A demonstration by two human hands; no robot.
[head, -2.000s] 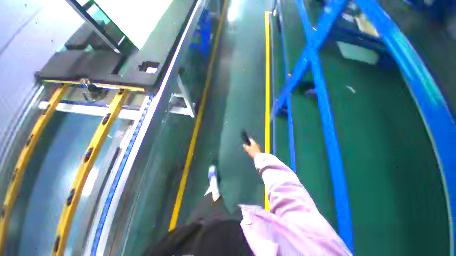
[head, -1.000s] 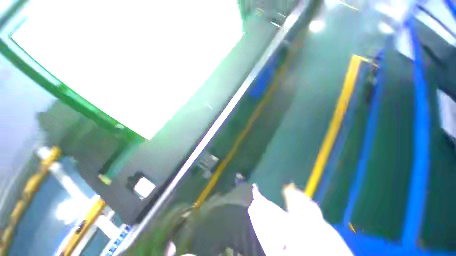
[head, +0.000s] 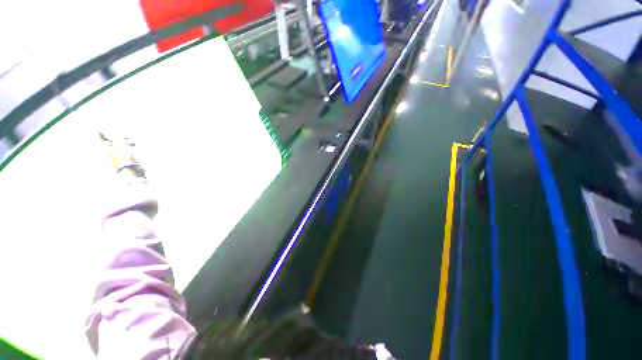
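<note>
A large television screen (head: 211, 140), lit bright white, fills the left side of the view. My left arm in a pale pink sleeve reaches up in front of it from the bottom left. My left hand (head: 125, 158) is in front of the screen, washed out by the glare. Its fingers are unclear, and I cannot tell whether it touches the screen or holds anything. My right hand is not in view.
A second television with a blue screen (head: 352, 46) stands farther along the line. The metal line edge (head: 310, 211) runs beside the green aisle. Blue rails (head: 556, 204) and a yellow floor line (head: 445, 260) are on the right. A red panel (head: 197, 17) is behind.
The view has swung towards the line, and the white screen fills more of the left side. My left arm has come into view; my right arm, with a dark object in hand two seconds ago, has left it.
</note>
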